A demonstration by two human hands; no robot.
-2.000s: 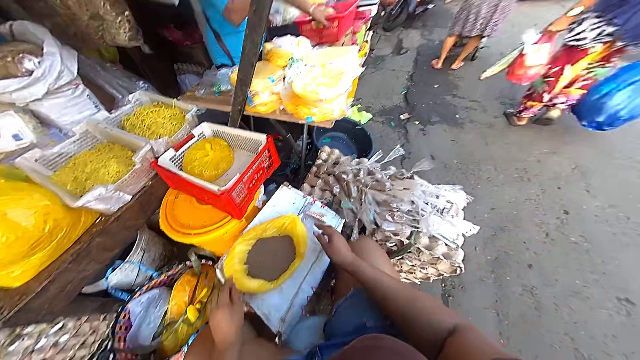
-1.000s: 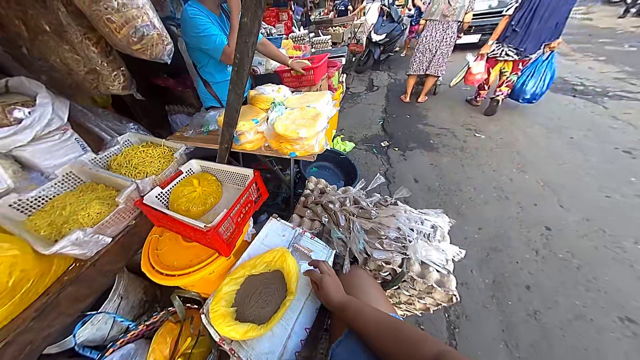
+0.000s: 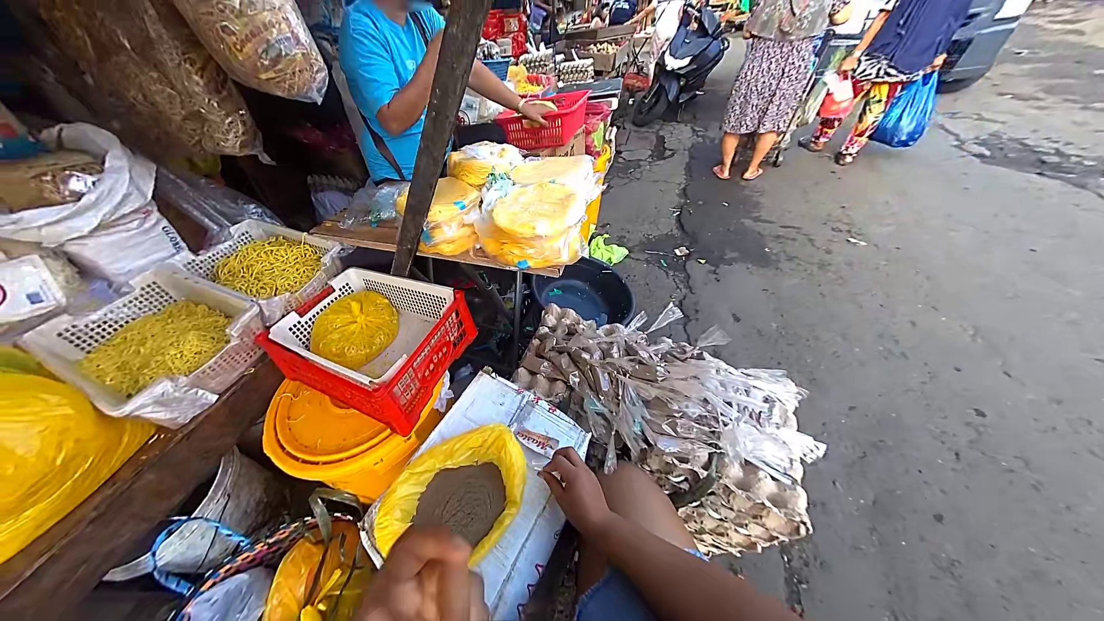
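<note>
A yellow plastic bag (image 3: 509, 457) lies open with its rim folded out, full of grey-brown powder (image 3: 461, 500), on a white cardboard box (image 3: 526, 517). My left hand (image 3: 427, 578) is raised at the near edge of the bag, fingers curled and blurred; whether it pinches something is hidden. My right hand (image 3: 578, 492) rests by the box's right side near my knee, fingertips bent together, and what lies between them does not show. Right of the box, many small knotted clear bags of grey-brown powder (image 3: 638, 388) are heaped on egg trays (image 3: 768, 509).
Left stand noodle baskets (image 3: 159, 345), a red crate (image 3: 379, 397) with a bagged yellow bundle (image 3: 354, 328) and an orange bucket (image 3: 345, 440). Behind are a wooden post (image 3: 440, 129), bagged yellow rounds (image 3: 535, 211) and a dark basin (image 3: 586, 293). A person (image 3: 388, 86) in blue reaches over a red basket (image 3: 548, 121).
My left hand, beside the bag two seconds ago and out of view one second ago, is now raised at its near edge. The view has tilted up from the first frame.
</note>
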